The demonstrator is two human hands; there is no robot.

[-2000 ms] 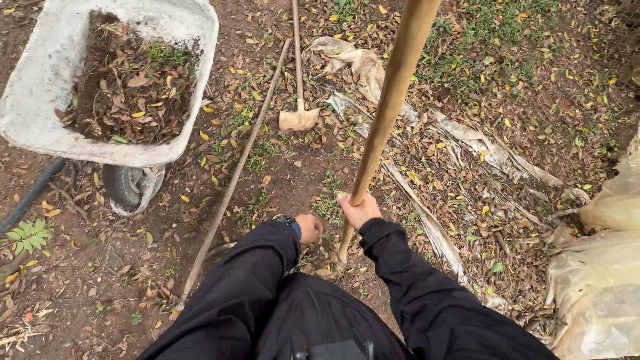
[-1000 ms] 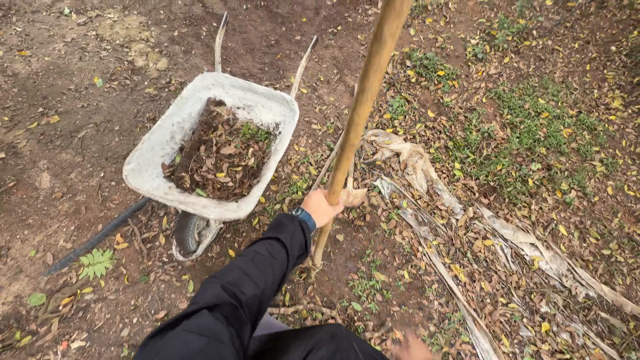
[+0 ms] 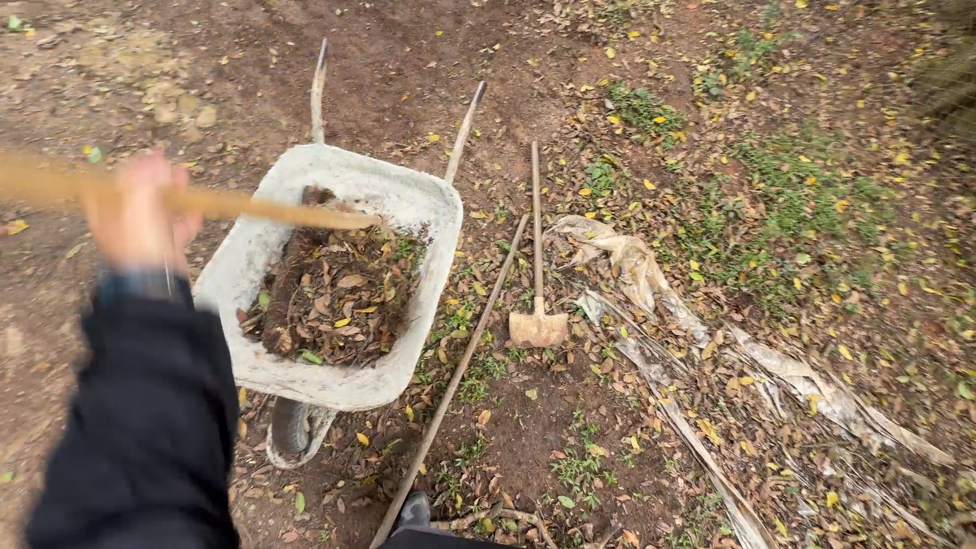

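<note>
My left hand (image 3: 141, 210), blurred by motion, grips a thick wooden pole (image 3: 252, 206) at the left. The pole lies nearly level in view, and its tapered end is over the tray of a white, dirt-stained wheelbarrow (image 3: 412, 335). Dry leaves, soil and a brown log-like piece (image 3: 286, 305) fill part of that tray. My right hand is out of view. Right of the wheelbarrow, a shovel (image 3: 538, 328) with a wooden handle lies on the ground, beside a long thin stick (image 3: 465, 358).
Torn, dirty plastic sheeting (image 3: 640, 267) stretches across the leaf litter at the right. The wheelbarrow's handles (image 3: 465, 133) point away from me. My boot (image 3: 415, 509) stands near the stick's lower end, by some branches (image 3: 511, 517).
The pole, upright in both earlier frames, has swung left to nearly level over the wheelbarrow, with my left hand. My right hand, on the pole two seconds ago, has let go and left the view.
</note>
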